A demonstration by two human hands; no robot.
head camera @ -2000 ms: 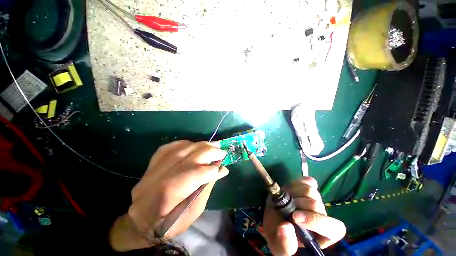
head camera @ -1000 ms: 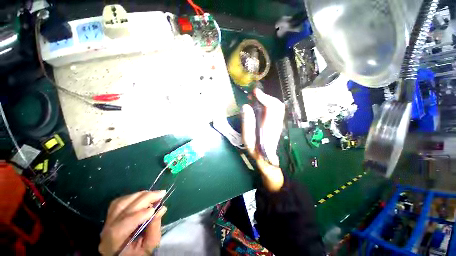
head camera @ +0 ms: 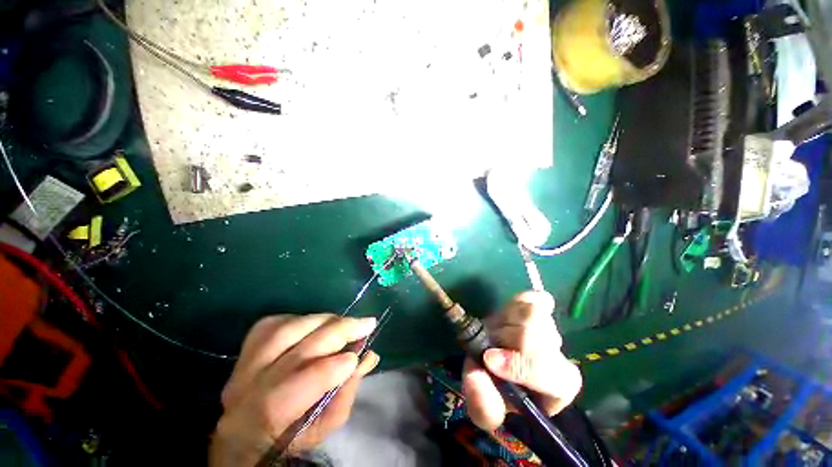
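Note:
The green circuit board (head camera: 410,254) lies on the dark green mat (head camera: 274,274), below the pale stained board. My right hand (head camera: 522,363) holds the soldering iron (head camera: 467,330) like a pen, its tip at the middle of the circuit board. My left hand (head camera: 296,378) holds dark tweezers (head camera: 333,392), their points short of the board. A thin solder wire (head camera: 363,294) runs from my left fingers up to the board's left part. Glare covers the board's upper right side.
Pale board (head camera: 319,137) at the back with red (head camera: 244,74) and black (head camera: 246,99) alligator clips. Yellowish tip-cleaner pot (head camera: 593,47) back right. Green-handled side cutters (head camera: 602,274) on the right. Transformers (head camera: 111,179) and an orange tool (head camera: 36,328) on the left.
My right hand has come back from near the tip-cleaner pot to the circuit board, with the iron's tip now on it. The view has shifted closer; my left hand still holds tweezers and wire.

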